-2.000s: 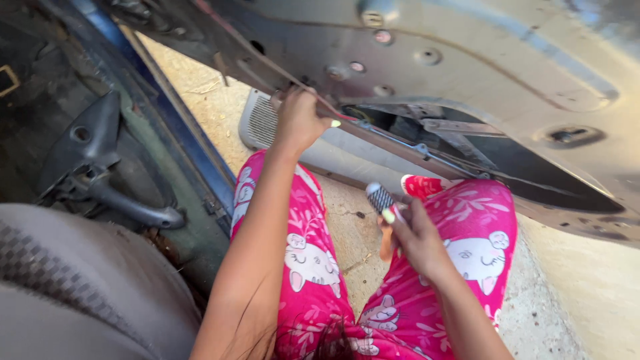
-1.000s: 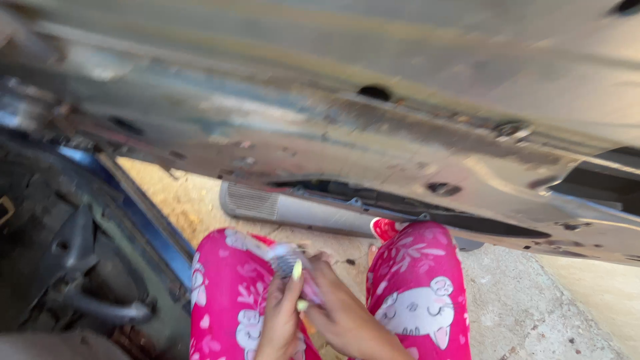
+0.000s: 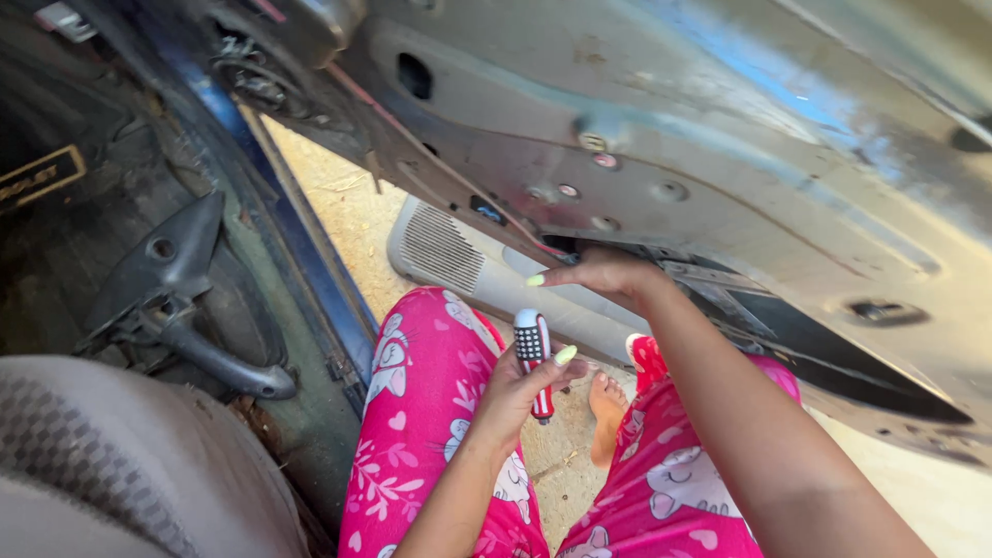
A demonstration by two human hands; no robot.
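Note:
My left hand holds a screwdriver handle with a stars-and-stripes pattern between my thighs; its short metal end points down, and no long shaft shows. My right hand reaches into the lower opening of a bare metal car door panel. The right thumb lies outside the edge, while the other fingers are hidden inside, so what they touch cannot be seen. Just left of that hand, a thin cable runs along the door to the opening. A long dark cutout continues to the right.
A grey door trim panel with a speaker grille lies on the ground beneath the door. To the left are the blue door sill, a black plastic pull handle with trim on the car floor, and a grey seat. My feet rest on concrete below.
The screwdriver handle has gone from my right hand to my left. My left hand, at the door two seconds ago, is now between my thighs; my right hand has moved into the door opening.

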